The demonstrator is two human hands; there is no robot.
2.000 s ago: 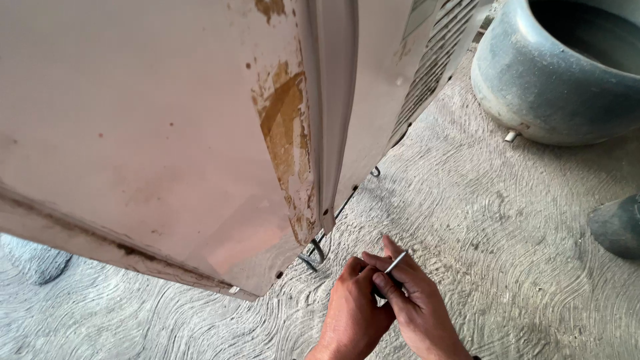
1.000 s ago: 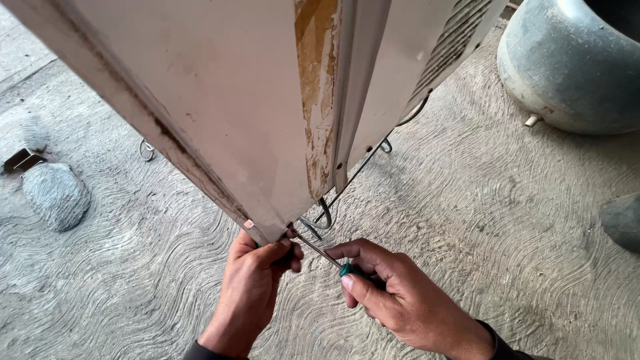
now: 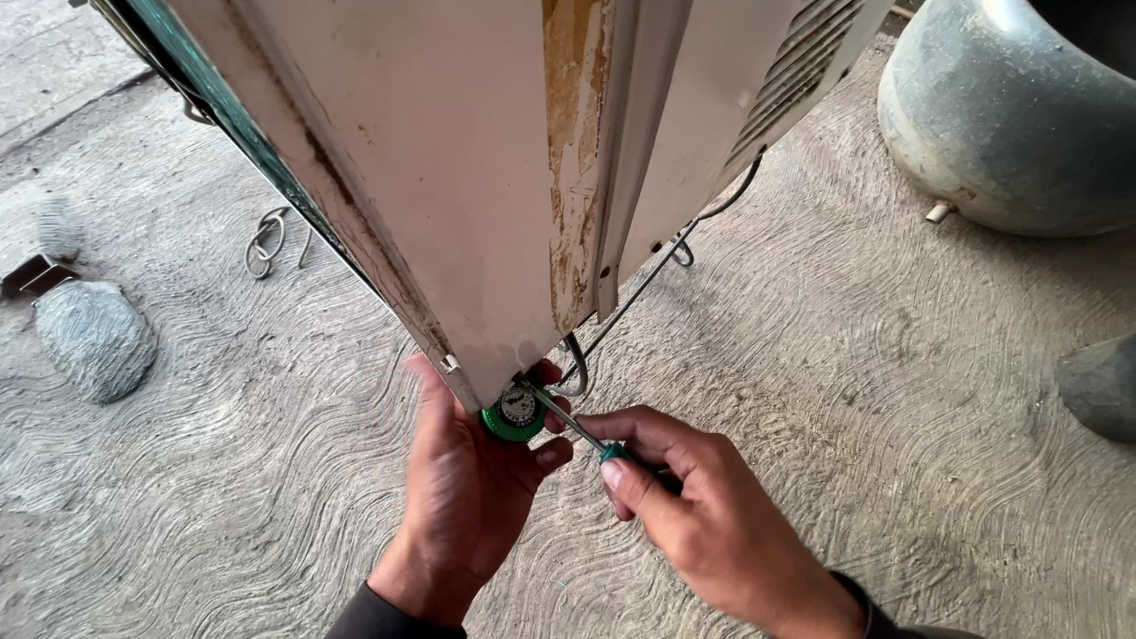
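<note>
A screwdriver (image 3: 568, 415) with a green handle is gripped in my right hand (image 3: 701, 506). Its shaft tip reaches the lower corner of a pale metal cabinet (image 3: 453, 204) with rust and peeling brown tape residue. Below that corner my left hand (image 3: 470, 488) is spread palm up, its fingers partly behind the edge. A round green disc-shaped item (image 3: 515, 415) with a printed face lies in the left palm, against the corner; whether the fingers clasp it is not plain. Beside the tip a dark bent tube (image 3: 579, 366) curls under the cabinet.
A large grey rounded metal vessel (image 3: 1003, 115) with a short spout stands at upper right, and part of a dark object (image 3: 1100, 386) is below it. At left are a cement-covered lump (image 3: 96, 342) and coiled wire (image 3: 266, 244). The floor is grooved concrete (image 3: 311, 497).
My hands were together below the corner two seconds ago; then they parted, left at the cabinet edge, right with the screwdriver. The green disc now shows in the left palm. The view has shifted.
</note>
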